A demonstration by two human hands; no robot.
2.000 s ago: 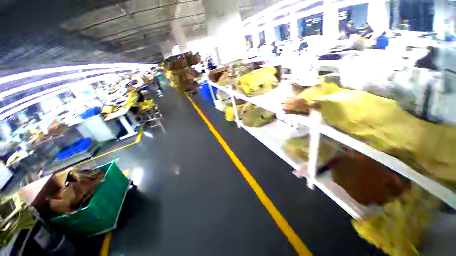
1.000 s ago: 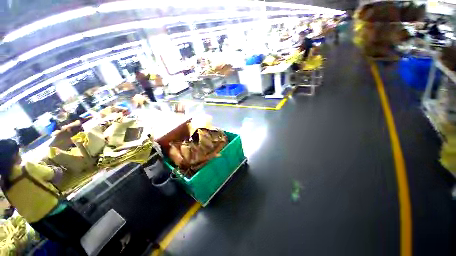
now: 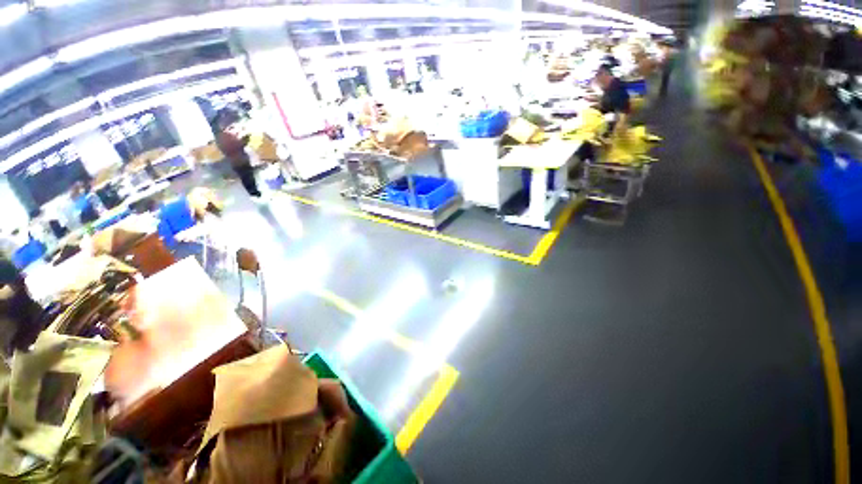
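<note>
Neither of my hands is in the picture. Nearest in front of me, at the lower left, is a green crate (image 3: 386,456) holding brown panels (image 3: 269,402); its lower part is cut off by the picture's edge. Left of it stands a reddish-brown table (image 3: 184,326) with a bright, glaring top. Pale yellow panels (image 3: 61,392) lie in a heap at the left edge.
A dark floor aisle with a yellow line (image 3: 803,284) runs ahead at the right. A cart (image 3: 406,203) holds a blue bin (image 3: 421,192). A white table (image 3: 543,156) and a cart with yellow panels (image 3: 624,146) stand beyond. People are farther back.
The view has turned left from the shelves and moved forward. The green crate is now closer, at the bottom edge, and the cart with the blue bin looks larger.
</note>
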